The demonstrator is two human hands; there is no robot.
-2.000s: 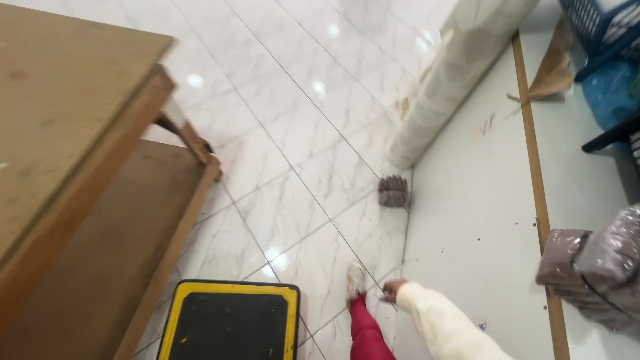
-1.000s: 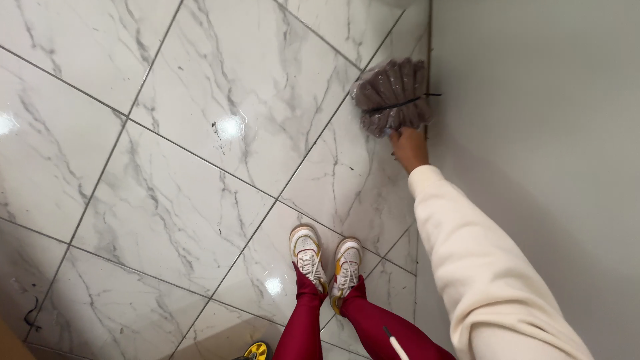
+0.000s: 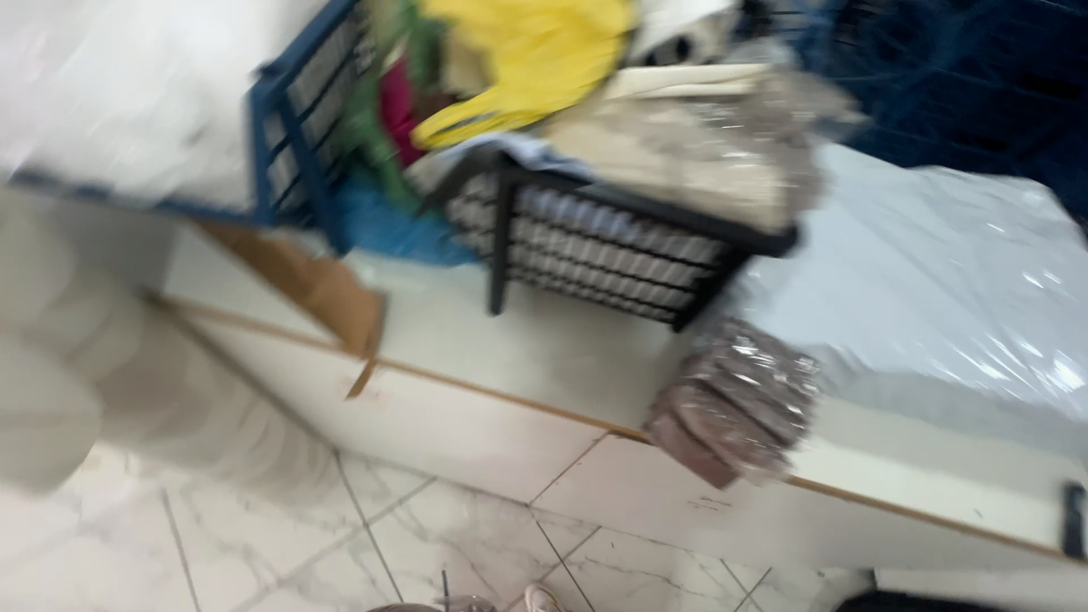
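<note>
Neither of my hands can be made out in the head view. A plastic-wrapped bundle of brownish-mauve cloth [image 3: 735, 404] rests on the edge of a white shelf, its lower part jutting past the wooden edge strip. Behind it stands a black plastic basket [image 3: 612, 229] heaped with folded cloth and a cream bundle in clear plastic [image 3: 688, 144]. At the bottom edge show part of a shoe [image 3: 541, 597] and, left of it, a blurred brownish thing [image 3: 433, 605] that may be the bundle from the floor. What holds it is hidden.
A blue plastic crate [image 3: 297, 136] and a yellow plastic bag [image 3: 544, 59] are at the back. Large plastic-wrapped white goods [image 3: 935, 272] lie at the right. Torn brown cardboard [image 3: 327, 289] hangs over the shelf edge, and pale rolls [image 3: 51, 365] stand at the left.
The view has swung from the floor to the shelf. One second ago my right hand was at a plastic-wrapped brown bundle on the floor; now that hand is out of sight.
</note>
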